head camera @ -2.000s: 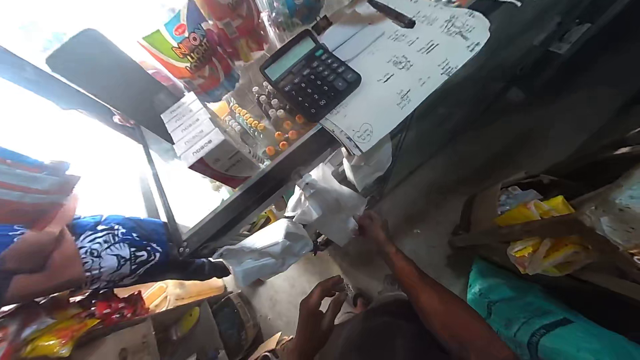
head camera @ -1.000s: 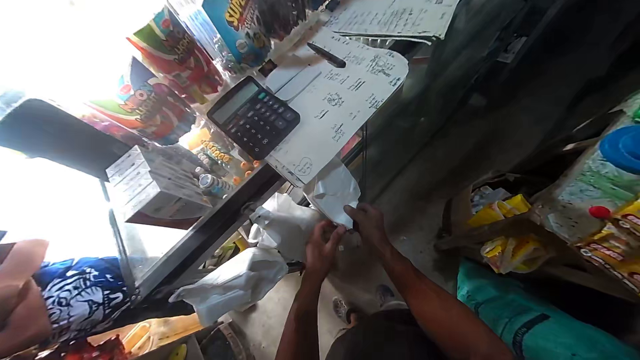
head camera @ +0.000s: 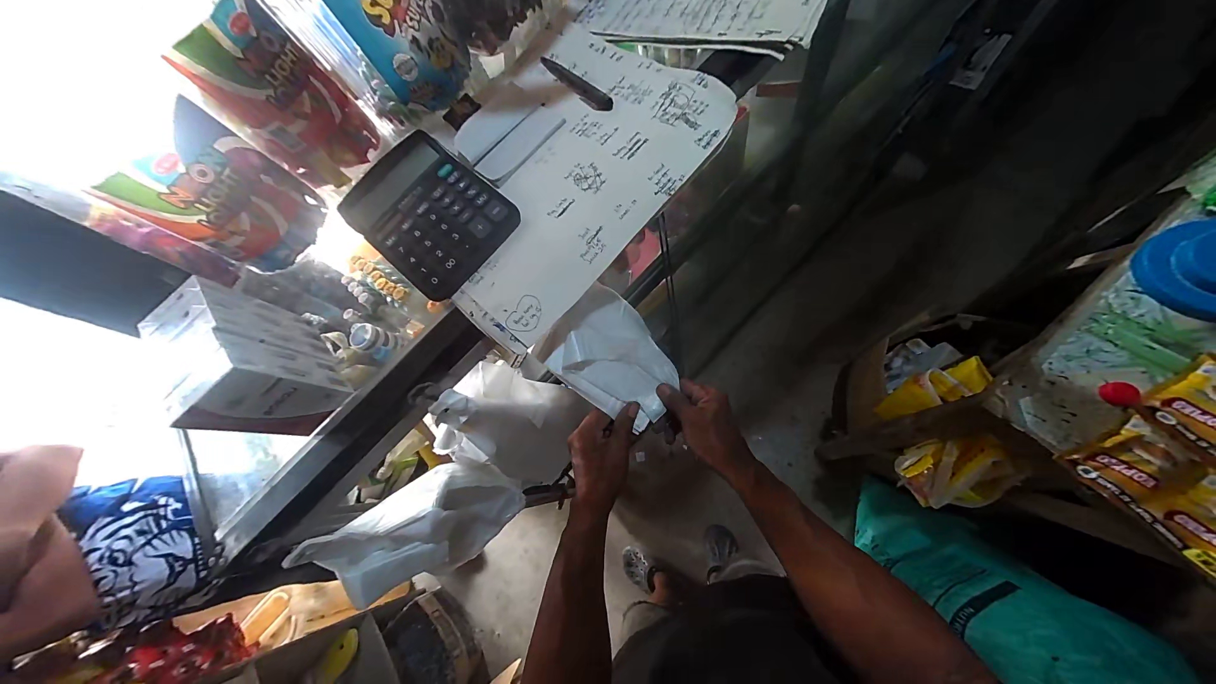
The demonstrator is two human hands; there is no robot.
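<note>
A white plastic bag point(head camera: 617, 356) is pinched by its near end between both my hands, its far part lying against the edge of the paper-covered counter. My left hand point(head camera: 603, 456) grips the bag's left corner with thumb and fingers. On the right corner, my right hand point(head camera: 705, 423) has its fingertips closed. More white plastic bags point(head camera: 413, 532) hang at the counter's side, left of my left hand. Beyond the hands, a black calculator point(head camera: 429, 216) rests on a handwritten sheet of paper point(head camera: 608, 180), with a black pen point(head camera: 577, 84) farther back.
Snack pouches point(head camera: 275, 85) and a white carton point(head camera: 247, 356) stand at the left, by a person's forearm point(head camera: 38, 551). Below are boxes of packets point(head camera: 332, 655). At the right are a wooden shelf point(head camera: 902, 427) with yellow packets, a blue lid point(head camera: 1178, 266) and a green sack point(head camera: 997, 598).
My left hand, apart from the bag two seconds ago, has come to it and now holds it beside my right hand. The view has shifted.
</note>
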